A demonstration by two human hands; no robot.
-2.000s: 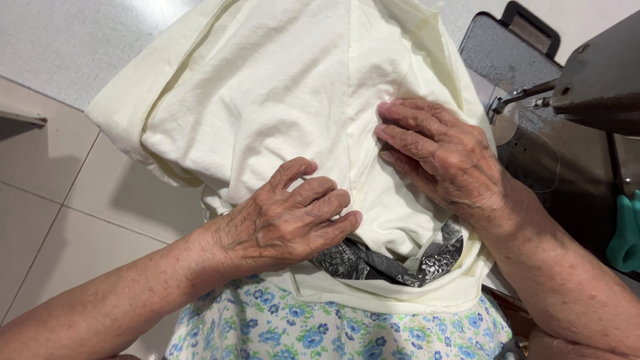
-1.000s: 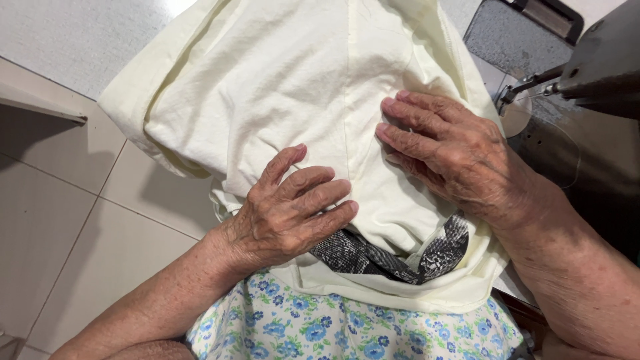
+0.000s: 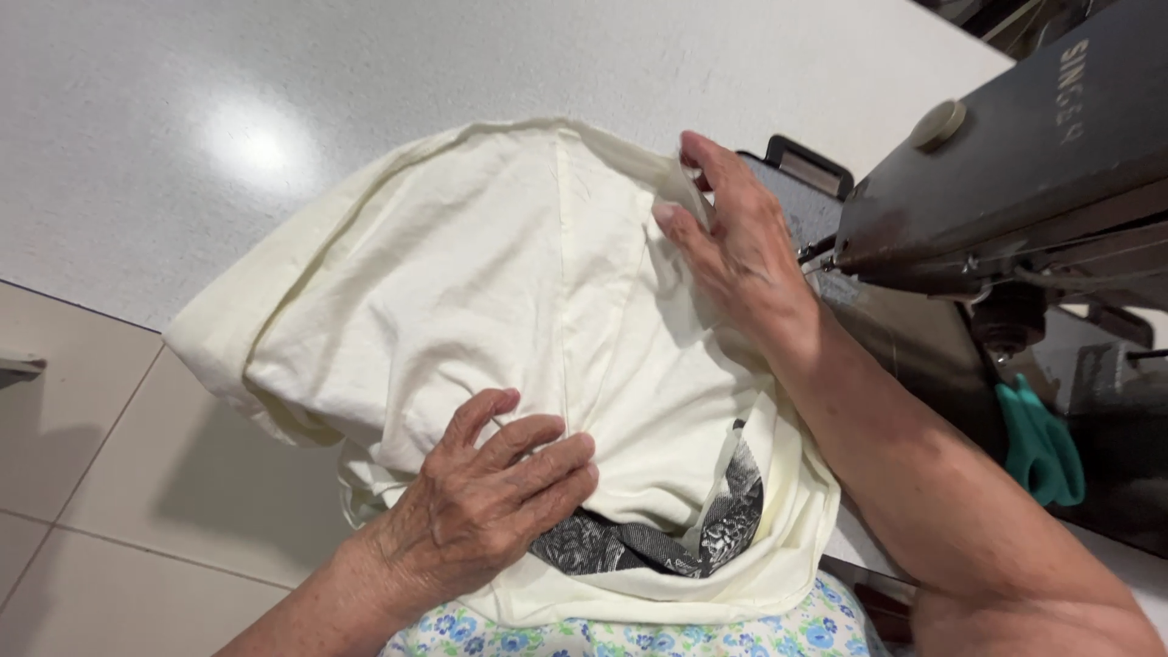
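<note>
A cream cloth garment with a seam down its middle is spread over the table's edge and my lap. My left hand lies on its lower part, fingers slightly apart and bent. Beside those fingertips a dark patterned fabric band curves along the garment's lower opening. At the upper right, my right hand is at the garment's far edge, thumb on the cloth and fingers at the rim; whether it pinches the rim is not plain.
A dark Singer sewing machine stands at the right, with teal scissors handles near it. Behind the right hand is a black-handled object. The pale tabletop extends beyond the garment, and floral cloth covers my lap.
My right hand has moved up from the middle of the garment to its far edge. The left hand still rests on the lower part. The view has shifted, showing more of the sewing machine.
</note>
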